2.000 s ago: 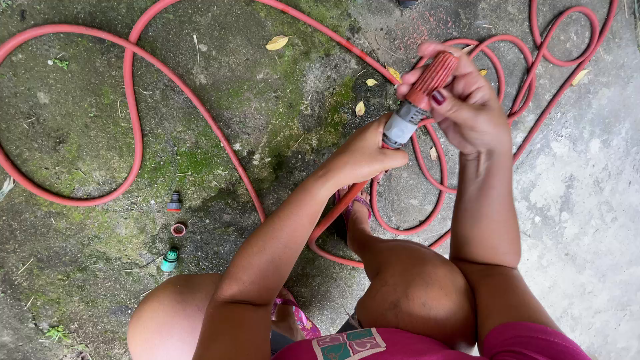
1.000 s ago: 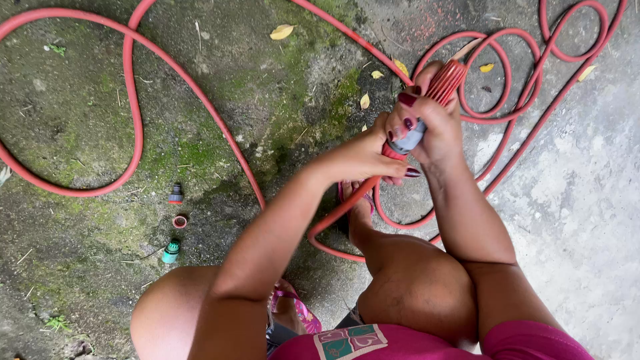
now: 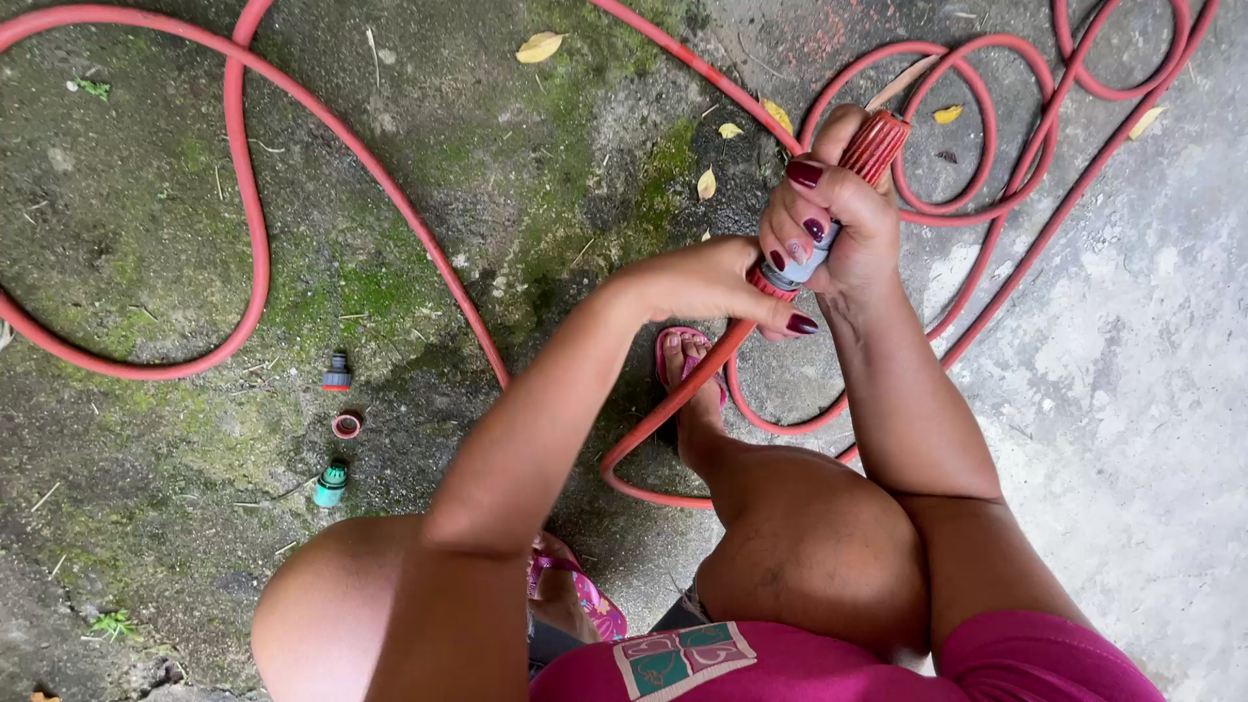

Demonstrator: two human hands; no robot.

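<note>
My right hand (image 3: 838, 210) is wrapped around a hose nozzle with a ribbed red tip (image 3: 876, 146) and a grey body (image 3: 801, 265). Just below it, my left hand (image 3: 736, 288) grips the red collar at the nozzle's base, where the orange-red garden hose (image 3: 697, 380) joins; its palm side is partly hidden. The nozzle points up and to the right. On the ground at the left lie a grey and orange hose connector (image 3: 336, 372), a small reddish ring (image 3: 346, 424) and a green hose connector (image 3: 331, 486), roughly in a line.
Loops of the red hose (image 3: 255, 224) spread over the mossy concrete at the left, with more coils (image 3: 990, 127) at the upper right. Dry leaves (image 3: 539, 47) are scattered about. My knees and feet in pink flip-flops (image 3: 673, 356) are below my arms.
My right hand has moved from the nozzle's red tip down around its grey body. My left hand has shifted from the grey part to the red collar at the base.
</note>
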